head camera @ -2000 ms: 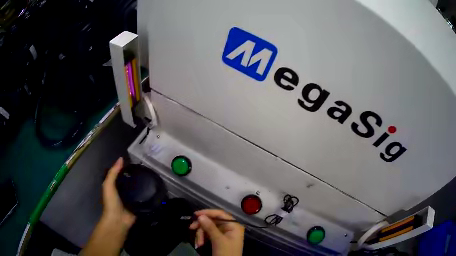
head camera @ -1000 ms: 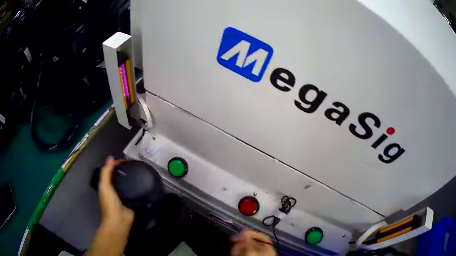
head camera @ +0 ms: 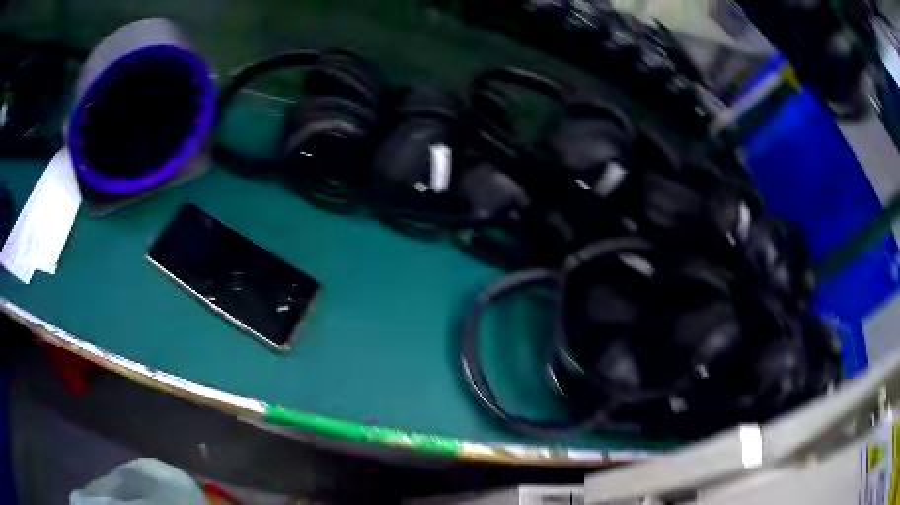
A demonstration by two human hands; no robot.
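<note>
Black over-ear headphones lie heaped on the green bench, from the middle to the right of the head view. Small white labels show on some ear cups. One headband loops out over the green mat on the heap's near left side. The picture is blurred. Neither of my hands is in view, so what they hold cannot be seen.
A dark smartphone lies on the green bench. A dark round thing with a purple-blue rim stands at far left beside white paper. Blue bins are at upper right. A pale machine edge is at lower right.
The view has swung left from the closed MegaSig box and its button panel to the bench. Both hands and the headphones in my left hand have left the picture.
</note>
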